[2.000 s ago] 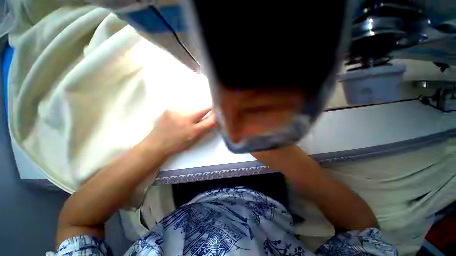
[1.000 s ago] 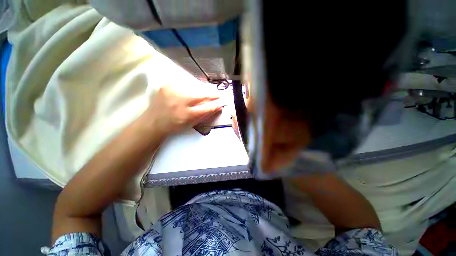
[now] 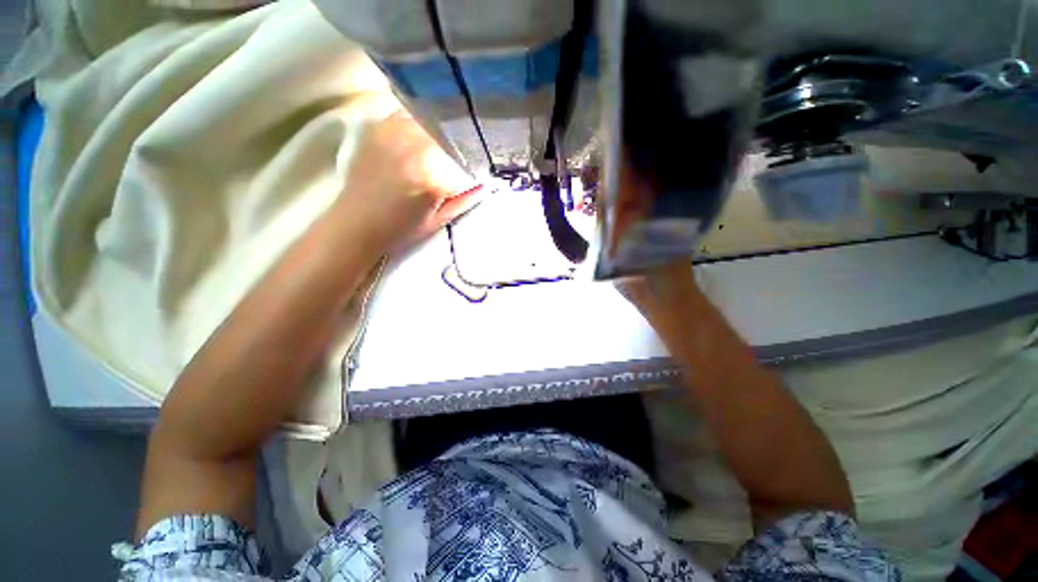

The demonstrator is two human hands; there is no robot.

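A large cream garment piece [image 3: 171,216] lies left of the needle and hangs over the table's front edge. My left hand [image 3: 415,176] is at its right edge, fingertips close to the presser foot area [image 3: 518,180]; the fingers are partly washed out by lamp glare and seem to hold the cloth edge. My right hand is hidden behind the dark, blurred part of the machine head [image 3: 672,114]; only its wrist and forearm show below. The needle plate [image 3: 512,244] is visible between the hands.
The white machine bed [image 3: 797,296] has a grey stitched-looking front edge. Round metal discs [image 3: 814,102] sit above a small pale container [image 3: 810,185] at the right. More cream cloth [image 3: 911,398] hangs at the lower right. A grey wall is at the left.
The view has shifted, so the dark head part covers less and the discs show again. My left hand appears slightly farther back with the cloth edge, and more of the needle plate shows.
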